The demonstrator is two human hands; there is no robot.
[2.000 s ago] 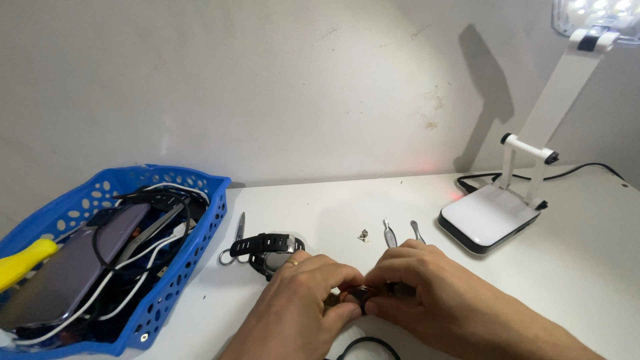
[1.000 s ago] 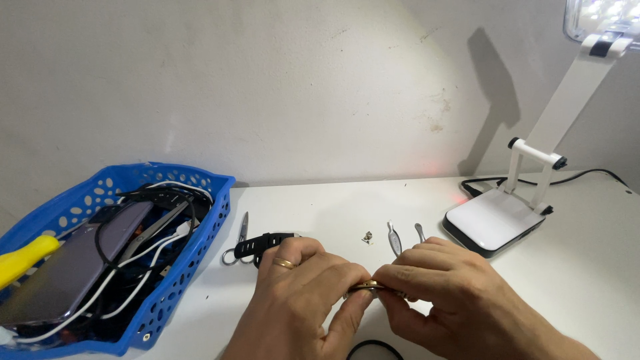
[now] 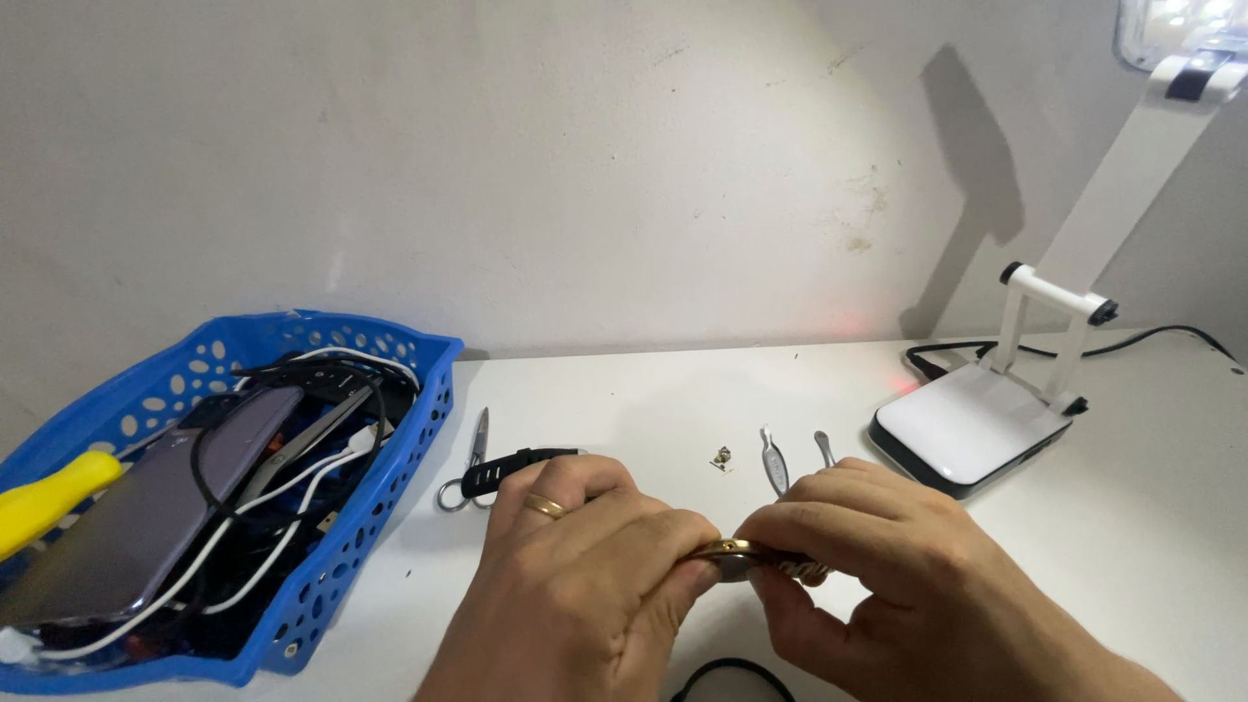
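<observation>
A gold-coloured watch case (image 3: 731,549), seen edge-on, is pinched between the fingertips of my left hand (image 3: 595,575) and my right hand (image 3: 877,565). Part of a metal bracelet (image 3: 804,567) shows beneath my right fingers. My left hand wears a gold ring. Just behind it lies a black watch strap (image 3: 517,468), its far end hidden by my fingers, beside small metal scissors (image 3: 479,444). A little pile of tiny metal parts (image 3: 721,458) rests on the white table. Two slim metal tools, one with a grey oval grip (image 3: 773,463) and one with a rounded tip (image 3: 825,447), lie behind my right hand.
At the left a blue plastic basket (image 3: 441,409) holds a phone (image 3: 185,497), cables and a yellow handle (image 3: 63,497). A white folding lamp (image 3: 975,419) stands at the right, its black cable (image 3: 1160,336) running behind. A black loop (image 3: 736,665) lies at the front edge of view.
The watch case between my fingers has been tilted, and its gold edge now shows where my hands mostly covered it two seconds ago. My left hand covers more of the black-strapped watch.
</observation>
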